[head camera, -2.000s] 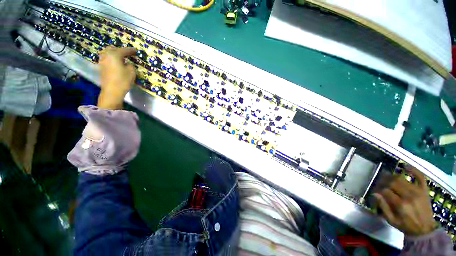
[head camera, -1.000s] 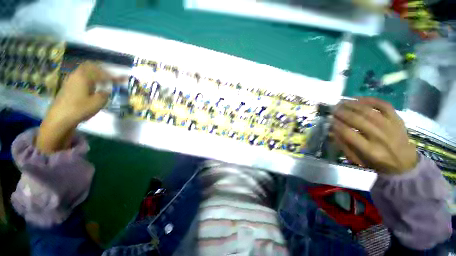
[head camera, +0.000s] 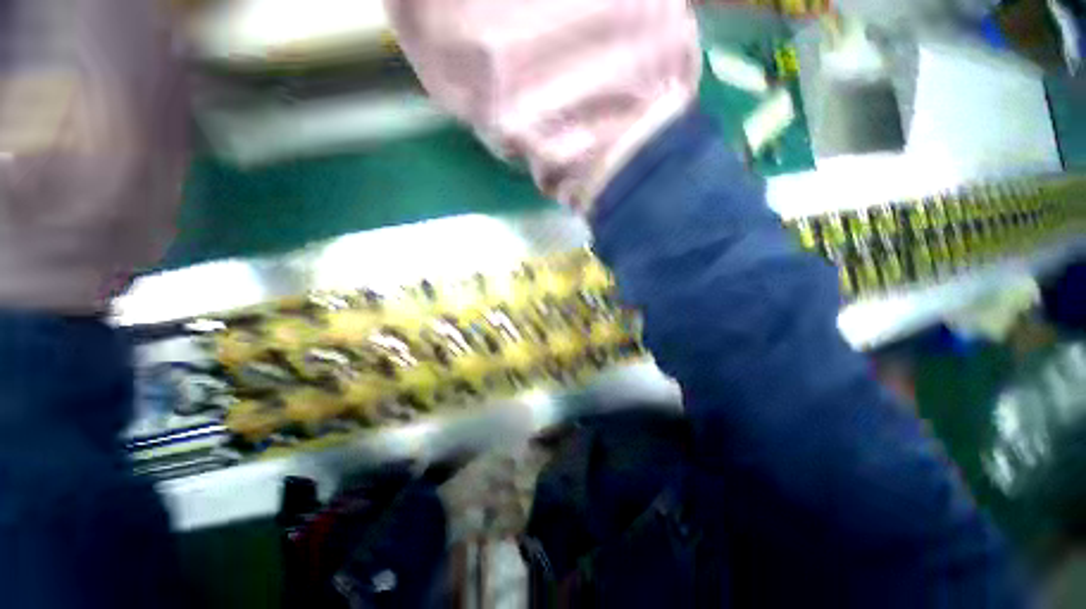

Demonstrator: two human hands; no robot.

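A PCB panel (head camera: 417,345), tan-yellow and crowded with parts, lies in the conveyor track in front of me, blurred by motion. More panels (head camera: 941,232) continue to the right. My right arm, in a pink cuff and dark blue sleeve, crosses over the panel and reaches up past the top edge of the picture. My left arm, in a pinkish cuff and dark sleeve, fills the left edge and also runs up out of the picture. Both hands are out of view, so what they hold does not show.
The white conveyor rail (head camera: 405,252) runs behind the panel. Behind it lies the green bench mat (head camera: 345,184), with a white tray (head camera: 322,125) at the upper left. A pale open box (head camera: 860,113) and pale strips (head camera: 768,121) are at the upper right.
Both hands have left the panel and gone up out of the picture, with the forearms now large in view. The view has swung, so the track now slopes up to the right.
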